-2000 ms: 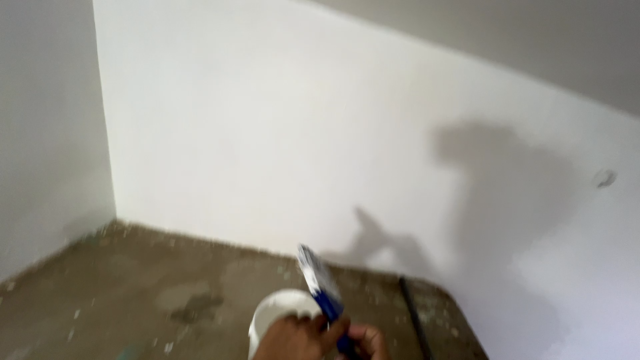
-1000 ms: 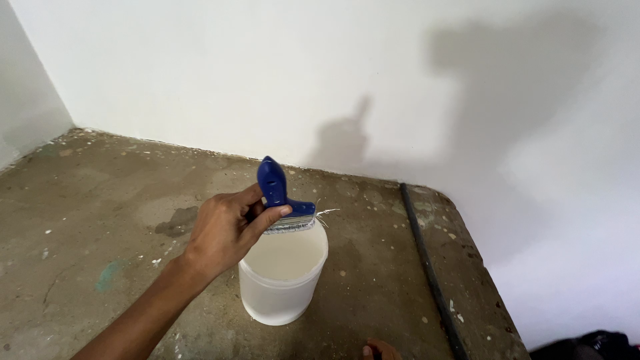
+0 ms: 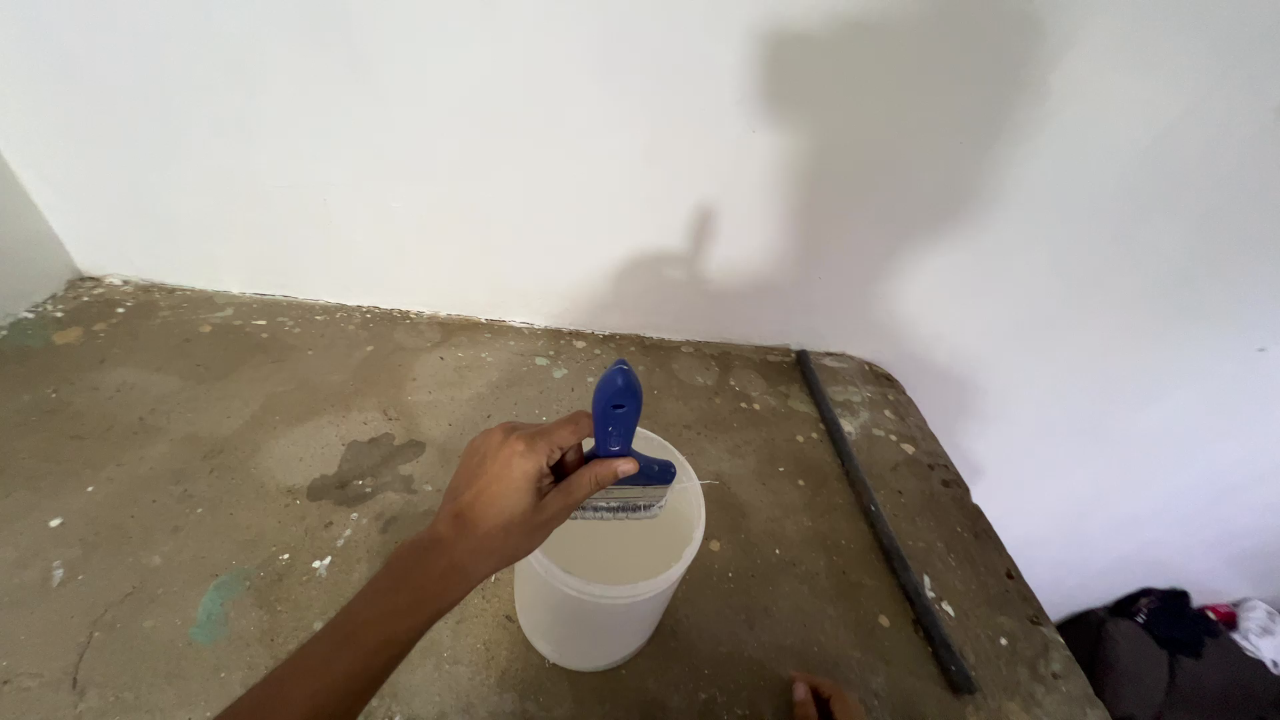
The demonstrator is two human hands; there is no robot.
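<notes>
My left hand (image 3: 525, 480) grips a blue-handled paintbrush (image 3: 617, 410) near its metal ferrule, handle pointing up. The brush is over the mouth of a white plastic bucket (image 3: 605, 625), with its whitish bristles pointing down inside the rim; whether they touch the liquid I cannot tell. Pale liquid (image 3: 620, 550), which looks like paint, fills much of the bucket. Only some fingers of my right hand (image 3: 825, 697) show at the bottom edge, right of the bucket, and nothing is seen in them.
The bucket stands on a stained concrete slab (image 3: 250, 400) against a white wall (image 3: 400, 150). A dark rod (image 3: 880, 520) lies along the slab's right side, near its edge. Beyond that edge, lower right, are dark cloth-like items (image 3: 1160, 630). Shadows fall on the wall.
Two seconds ago both hands were together at the brush, beside the bucket. Now only my left hand holds it, bristles down over the bucket. The view has tilted down.
</notes>
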